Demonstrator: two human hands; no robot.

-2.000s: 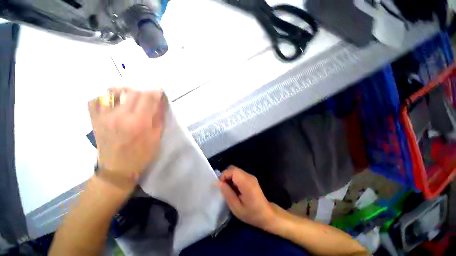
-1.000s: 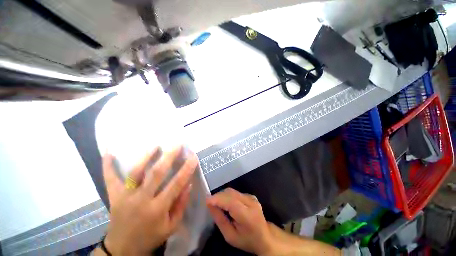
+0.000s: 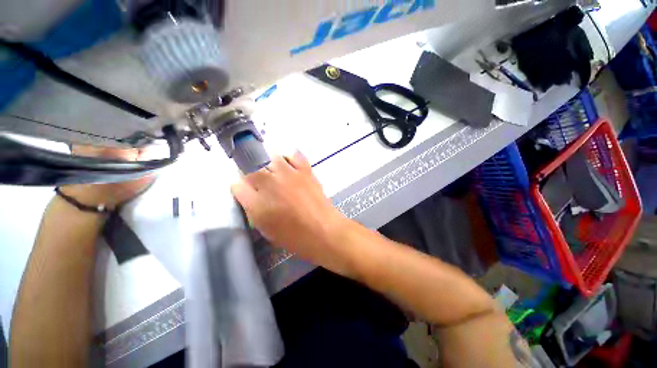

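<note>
A garment panel (image 3: 234, 302) with a pale side and a dark grey part hangs from the white machine table over its front edge, its upper end near the needle area. My right hand (image 3: 282, 198) lies on the cloth's right edge, beside the grey ribbed cylinder (image 3: 251, 149); its fingertips are partly hidden. My left hand (image 3: 115, 176) is at the left under the sewing machine head (image 3: 288, 29), mostly hidden by a curved metal part; its grip cannot be seen. A dark grey strip of cloth (image 3: 127, 241) shows below my left wrist.
Black shears (image 3: 378, 108) lie right of the needle area, with grey cut pieces (image 3: 452, 90) and a black cloth bundle (image 3: 551, 54) beyond. A ruler (image 3: 396, 176) runs along the table's front edge. A red basket (image 3: 576, 284) and blue crate (image 3: 515, 215) stand at the right.
My left hand has moved forward and left, under the machine head. My right hand has moved up from the table edge to beside the needle area. The panel has shifted and more of it hangs down.
</note>
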